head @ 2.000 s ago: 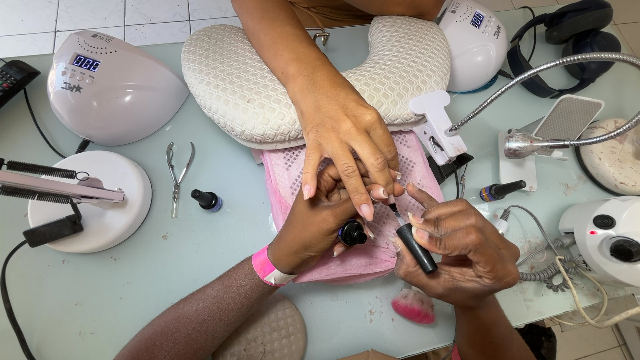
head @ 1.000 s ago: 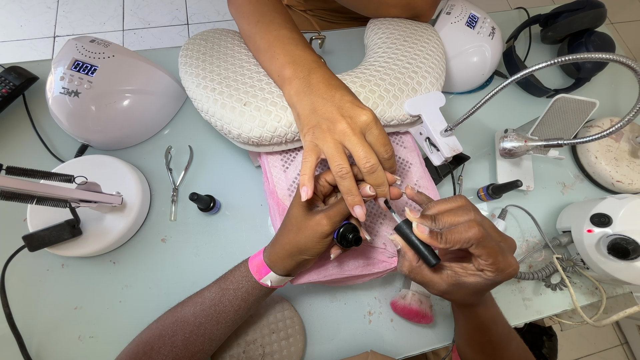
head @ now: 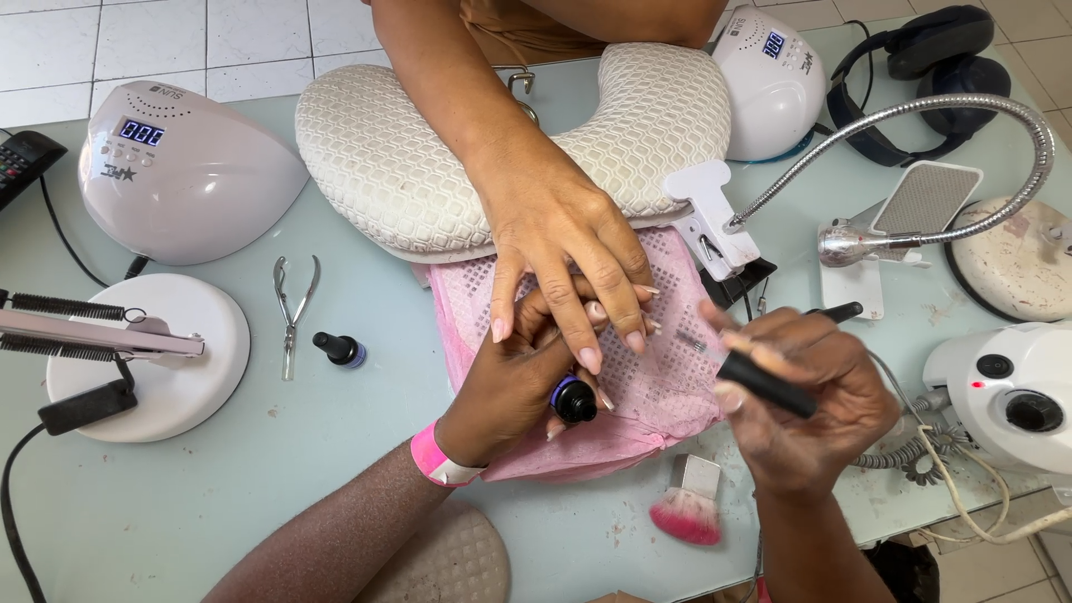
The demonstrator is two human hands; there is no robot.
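My left hand, with a pink band at its wrist, holds an opened nail polish bottle and supports the fingers of another person's hand. That hand lies palm down over a pink cloth, its forearm across a white textured armrest cushion. My right hand grips the black cap of the polish brush between thumb and fingers. The brush tip is blurred and points left over the cloth, apart from the other person's nails.
Cuticle nippers and a capped polish bottle lie left. Nail lamps flank the cushion. A gooseneck lamp, a nail drill unit, headphones and a pink dust brush occupy the right side.
My right hand with the brush has moved right, away from the other person's fingertips, where the brush tip was close before. My left hand keeps its hold on the bottle and fingers.
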